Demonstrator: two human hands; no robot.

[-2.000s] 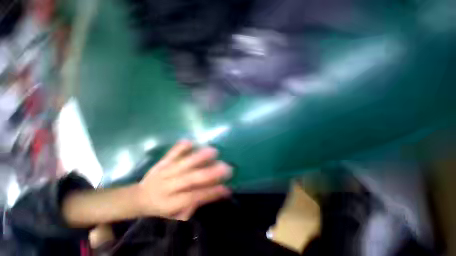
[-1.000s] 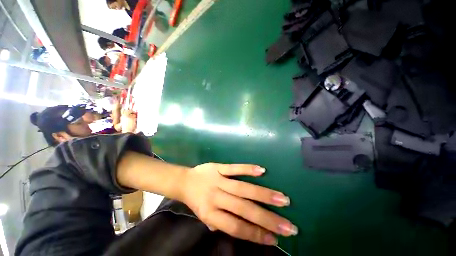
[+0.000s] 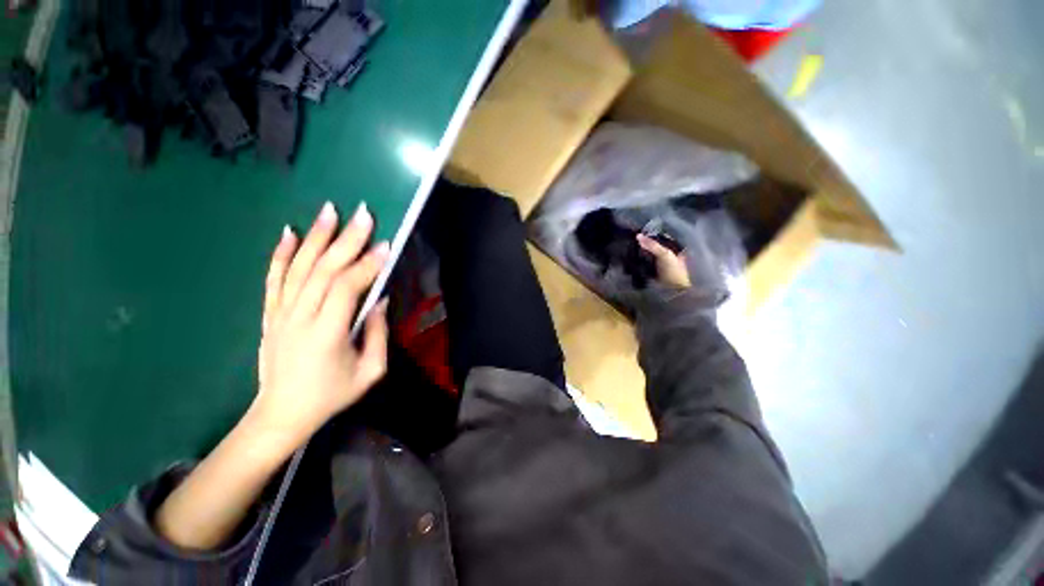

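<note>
My left hand (image 3: 311, 332) lies flat on the green bench at its edge, fingers a little apart and thumb over the rim, holding nothing. My right hand (image 3: 666, 263) reaches into an open brown cardboard carton (image 3: 544, 109) below bench level. It is inside a greyish crumpled plastic bag (image 3: 658, 160), beside dark contents (image 3: 598, 235). Only part of the right hand shows, so whether it grips something cannot be told. A pile of black parts (image 3: 206, 69) lies on the bench at the upper left.
The thin pale bench edge (image 3: 458, 120) runs diagonally between bench and carton. White sheets (image 3: 52, 515) lie at the lower left. Something red (image 3: 429, 343) shows under the bench edge. Pale floor (image 3: 916, 309) is to the right, with a blue and red item at the top.
The view has swung right from the bench and neighbouring person to the carton. My right arm now shows, its hand inside the bag. My left hand now rests at the bench edge.
</note>
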